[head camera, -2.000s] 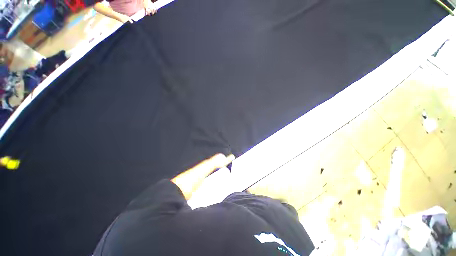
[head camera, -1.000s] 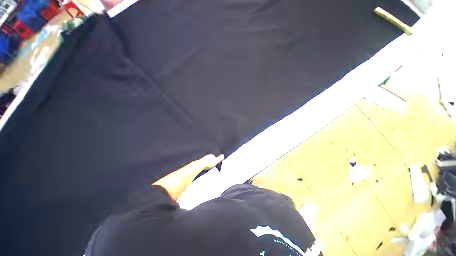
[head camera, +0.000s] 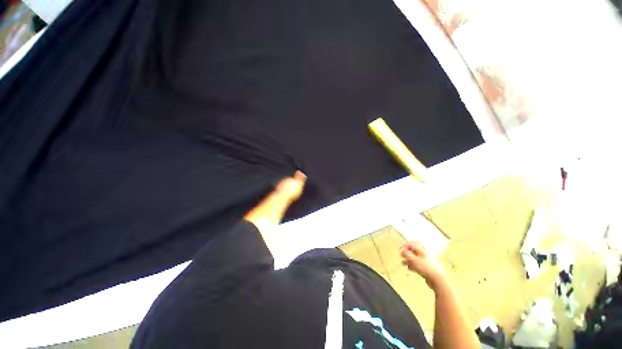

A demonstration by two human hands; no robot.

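Black fabric covers most of the table. My left hand pinches the loose fabric near its near edge, and folds fan out to the left from the fingertips. The fabric to the right of the hand lies smooth, with a straight edge and a corner at the right. A yellow bar lies across the near edge of the fabric, its lower end on the white border. My right hand is off the table above the floor, fingers curled, with nothing visible in it.
The white table border runs along the near side of the cloth. Tan tiled floor is below it, with paper and dark scraps at the right. A pale surface with reddish patches lies beyond the fabric's right end.
The view has shifted right, bringing the yellow bar and the fabric's end closer. My left hand still holds the fabric, now with deeper folds. My right hand has come into view.
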